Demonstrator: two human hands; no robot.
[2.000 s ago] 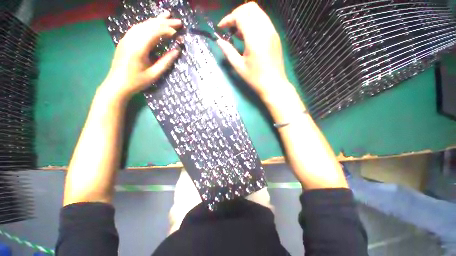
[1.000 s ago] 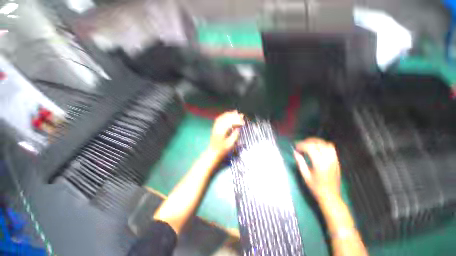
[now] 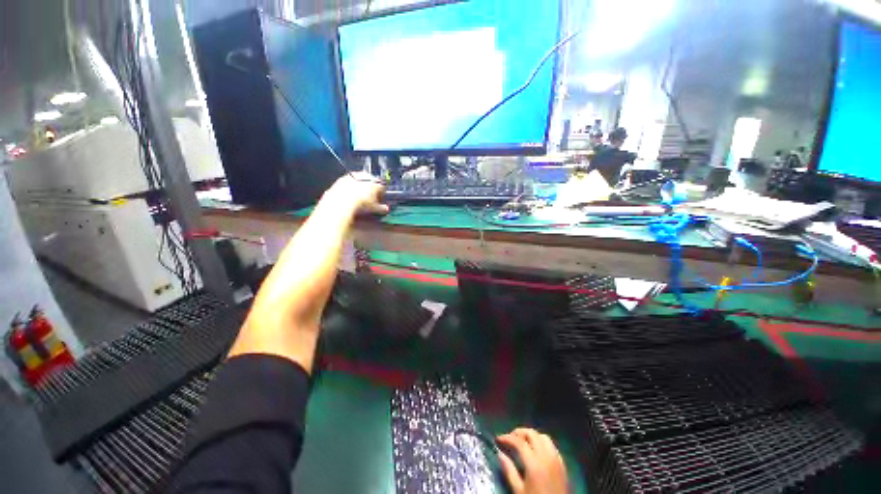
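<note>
A keyboard board (image 3: 435, 439), black with rows of shiny points, lies on the green mat at the bottom centre, cut off by the lower edge. My right hand (image 3: 536, 465) is at its right side, partly cut off. A thin black cord (image 3: 475, 436) runs over the board to its fingers; whether they grip it is unclear. My left hand (image 3: 363, 196) is stretched forward to the rear shelf, at the left end of a black computer keyboard (image 3: 454, 191). Its fingers are small and partly hidden, so a grip cannot be told.
Stacked boards stand at left (image 3: 145, 386) and right (image 3: 715, 415). The rear shelf (image 3: 580, 241) bears a monitor (image 3: 444, 82), a black computer case (image 3: 280, 116), papers (image 3: 763, 207) and blue cables (image 3: 676, 236). Red fire extinguishers (image 3: 39, 338) are far left; a person (image 3: 612, 154) is in the background.
The view has tilted up to the shelf and monitor. My left hand has left the board and moved forward to the computer keyboard. My right hand remains beside the board.
</note>
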